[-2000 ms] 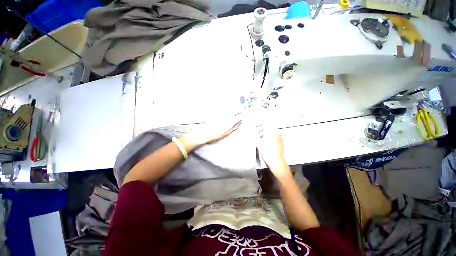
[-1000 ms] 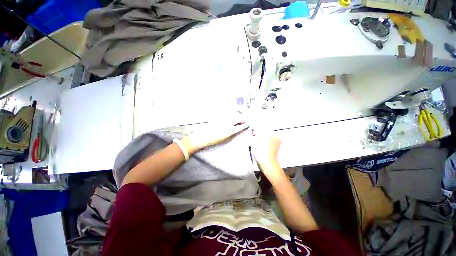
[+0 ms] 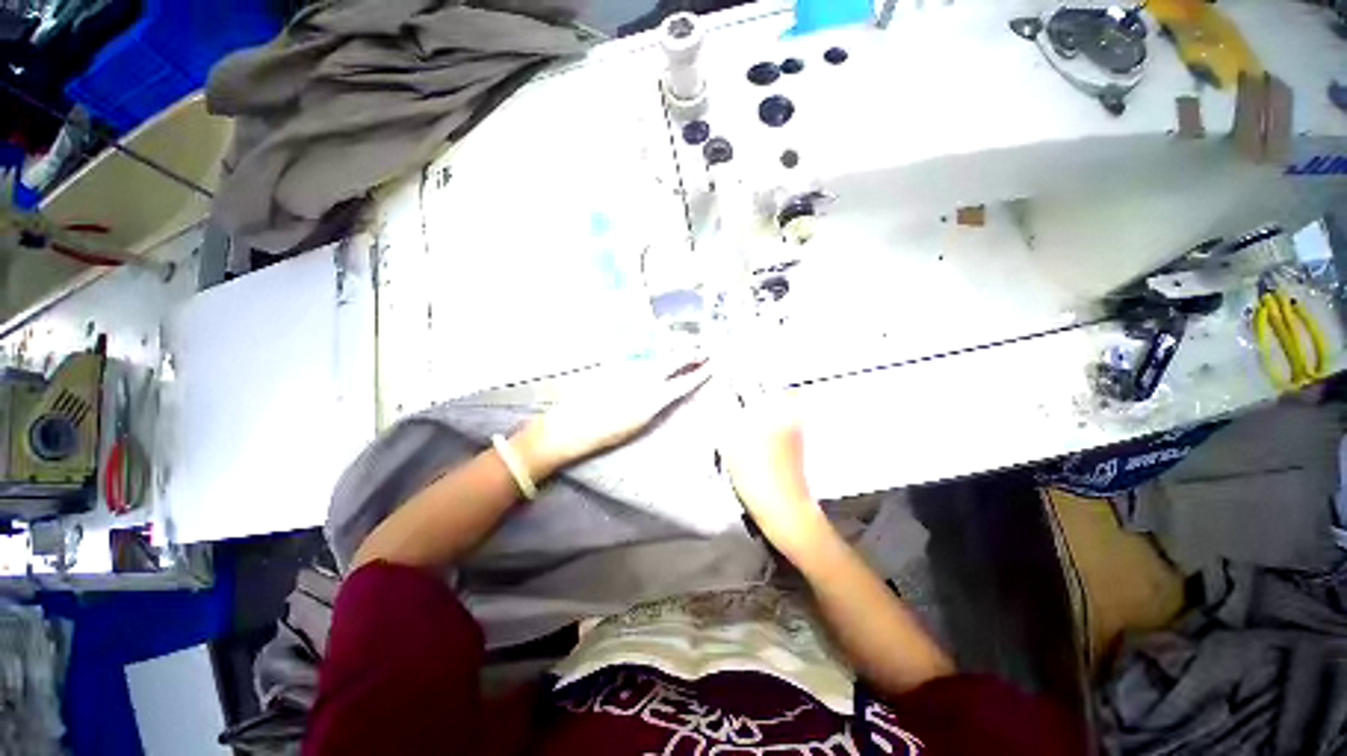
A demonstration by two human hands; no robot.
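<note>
A grey-brown garment piece point(image 3: 591, 524) lies over the front edge of the white machine bed and down onto my lap, pale under the lamp. My left hand point(image 3: 613, 411) lies flat on the cloth, fingertips pointing at the needle area. My right hand point(image 3: 765, 458) is at the cloth's right edge, just in front of the needle area; glare washes out its fingers, so its grip is unclear. The industrial lockstitch machine point(image 3: 916, 163) stands above and to the right. The presser foot and needle are lost in the glare.
Yellow thread snips point(image 3: 1290, 337) and a black metal attachment point(image 3: 1145, 355) lie on the right of the table. Heaped grey-brown cloth point(image 3: 347, 111) lies behind the bed at left. Red-handled scissors point(image 3: 118, 470) lie on the left side table. More cloth point(image 3: 1241, 635) is at lower right.
The whole view has shifted, with the machine head now further left and up. My hands remain near the needle area on the cloth, my right hand slightly nearer to me.
</note>
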